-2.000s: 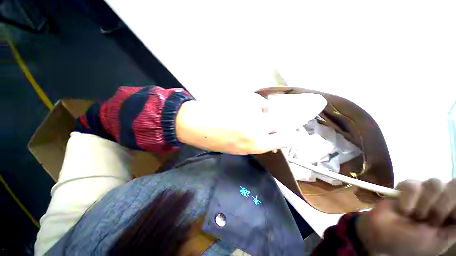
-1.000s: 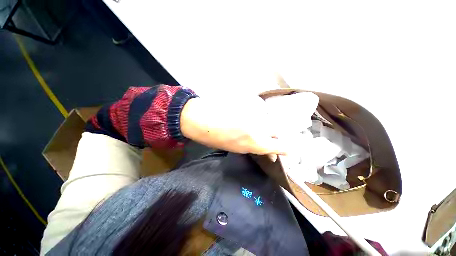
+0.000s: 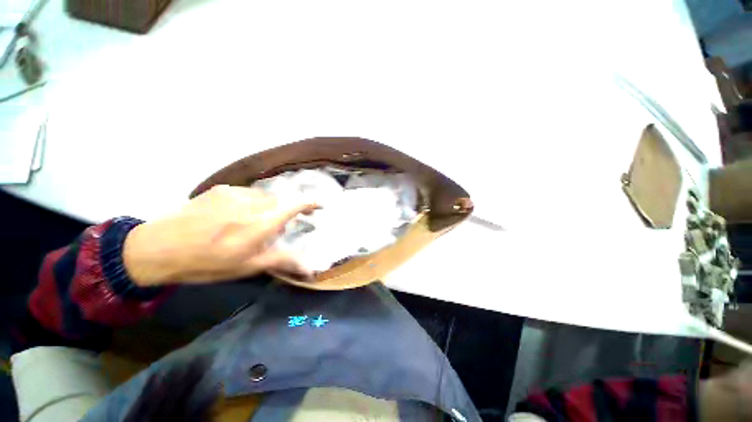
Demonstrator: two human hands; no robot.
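A brown handbag (image 3: 453,194) sits at the table's front edge, its wide mouth facing up. Crumpled white stuffing paper (image 3: 354,216) fills the mouth. My left hand (image 3: 218,235) lies over the bag's left end, fingers over the paper and thumb by the near rim; whether it grips the paper is unclear. My right hand (image 3: 730,396) is blurred and cut off at the lower right edge, away from the bag. A thin pale strip (image 3: 732,339) runs into it; its full length is not visible.
On the white table (image 3: 528,272), a small brown pouch (image 3: 653,177) and a pile of khaki straps (image 3: 707,260) lie right. White cards (image 3: 18,142) lie left, a brown object (image 3: 119,10) stands at the back left. Dark aprons and legs are below the edge.
The view has turned, bringing the right-hand table items into sight. My right hand has moved away from the bag, and the pale strip no longer crosses its mouth. My left hand stays at the bag.
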